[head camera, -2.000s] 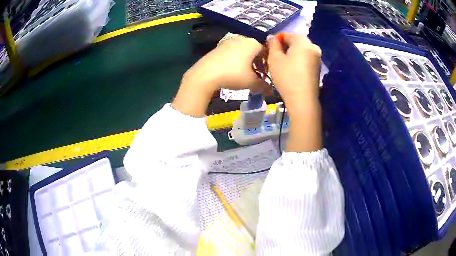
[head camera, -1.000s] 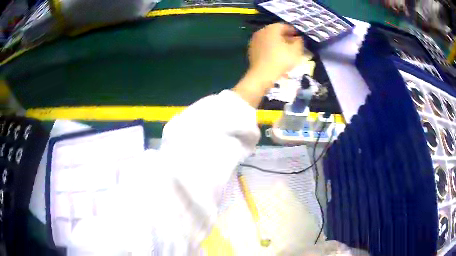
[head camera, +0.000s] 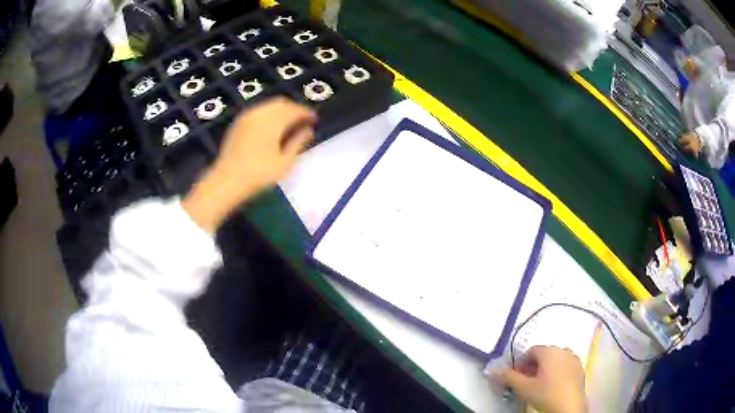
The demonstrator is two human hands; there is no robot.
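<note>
The black foam tray [head camera: 211, 68] is at the upper left, with small silver ringed parts in its square pockets. My left hand [head camera: 256, 152] is over its near edge, slightly blurred, thumb and fingers apart, with nothing visible in it. My right hand [head camera: 550, 379] is low at the right, beside the near corner of the blue-rimmed tray [head camera: 435, 234]. Its fingers are closed at the end of a thin black cable [head camera: 592, 310]; the tip under the fingers is too small to make out. The tray's inside looks plain white.
A green conveyor [head camera: 451, 73] with yellow tape runs behind the bench. The power strip [head camera: 657, 319], a pen [head camera: 594, 351] and dark blue stacked trays [head camera: 685, 355] are at the right. A filled tray [head camera: 703, 206] lies beyond. People in pale smocks show at upper left and upper right.
The view has swung left to the black foam tray. My left hand has left the area by the far filled tray and is now over the foam tray. My right hand now shows clearly at the cable end.
</note>
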